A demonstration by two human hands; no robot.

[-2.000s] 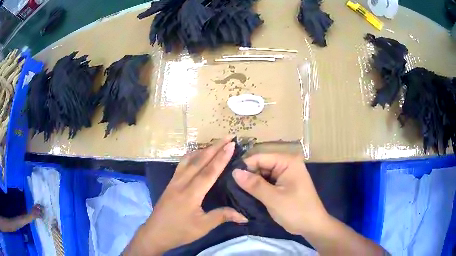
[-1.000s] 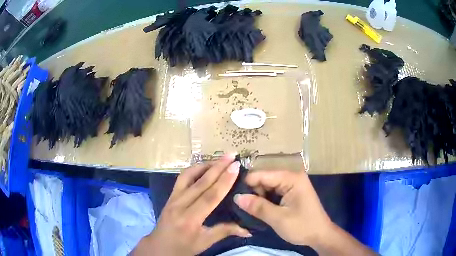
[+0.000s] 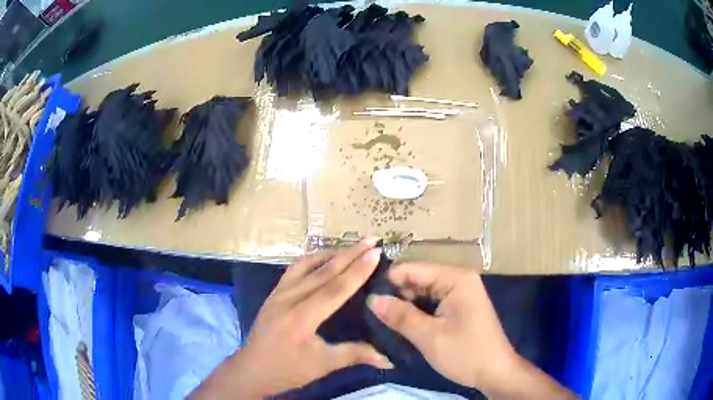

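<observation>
A black soft piece (image 3: 381,312) lies between my two hands at the front edge of the board, mostly hidden by them and hard to tell from the dark clothing behind. My left hand (image 3: 301,320) lies flat with its fingertips on the piece's upper end and its thumb apart lower down. My right hand (image 3: 446,316) pinches the piece between thumb and bent fingers, close beside my left fingertips. A white oval dish (image 3: 399,183) sits just beyond my hands, with a thin pale stick (image 3: 435,183) poking out at its right.
Black ragged pieces lie at left (image 3: 125,148), top (image 3: 336,51) and right (image 3: 657,187). Pale sticks (image 3: 414,112) lie above the dish. A yellow tool (image 3: 579,51) and white bottles (image 3: 610,30) are at upper right. Blue bins (image 3: 582,336) flank my lap.
The view has shifted slightly. My hands hold nearly the same pose on the black piece. The other person's hand at the lower left, seen two seconds ago, is out of view.
</observation>
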